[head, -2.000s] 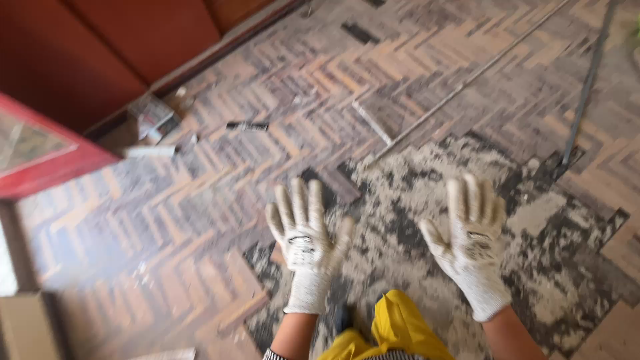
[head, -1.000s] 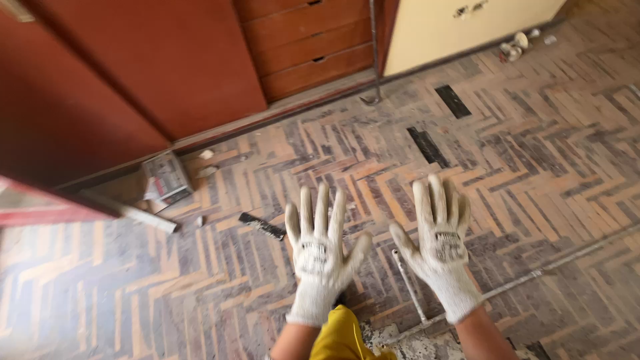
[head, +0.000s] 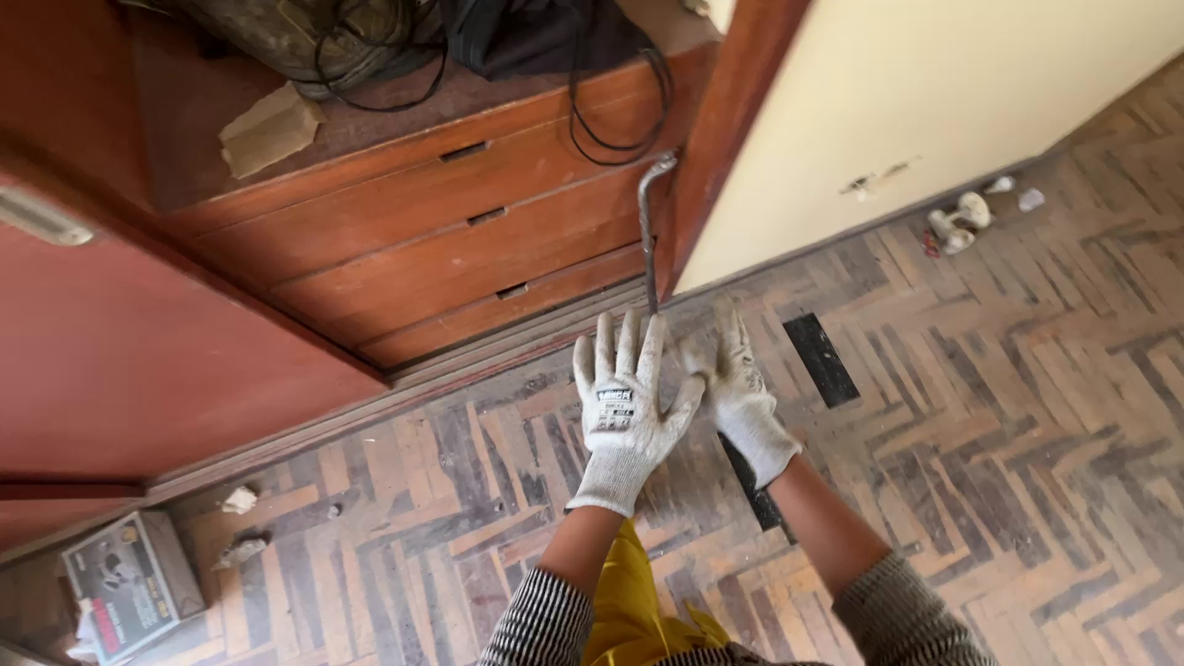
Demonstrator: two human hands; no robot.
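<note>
My left hand (head: 624,402), in a pale knit work glove, is spread with its back to me and holds nothing. Close on its right, my right hand (head: 735,384) wears a matching glove and is turned edge-on, partly blurred; nothing shows in it. The left thumb meets or overlaps the edge of the right glove; which one, I cannot tell. Just beyond the left fingertips, a metal pry bar (head: 647,222) with a bent top leans upright against the wooden drawers (head: 444,231). Under both hands lies the worn herringbone parquet floor (head: 416,518).
Black gaps in the parquet (head: 821,361) lie right of my hands. A printed box (head: 134,583) and debris (head: 240,499) sit at lower left. White fittings (head: 960,222) lie by the cream panel (head: 888,111). A black cable (head: 661,102) hangs over the drawers. A red sliding door (head: 166,351) stands left.
The view has swung up and right to the drawers and cream panel. My hands, apart and spread before, are now close together, and the right one has turned edge-on.
</note>
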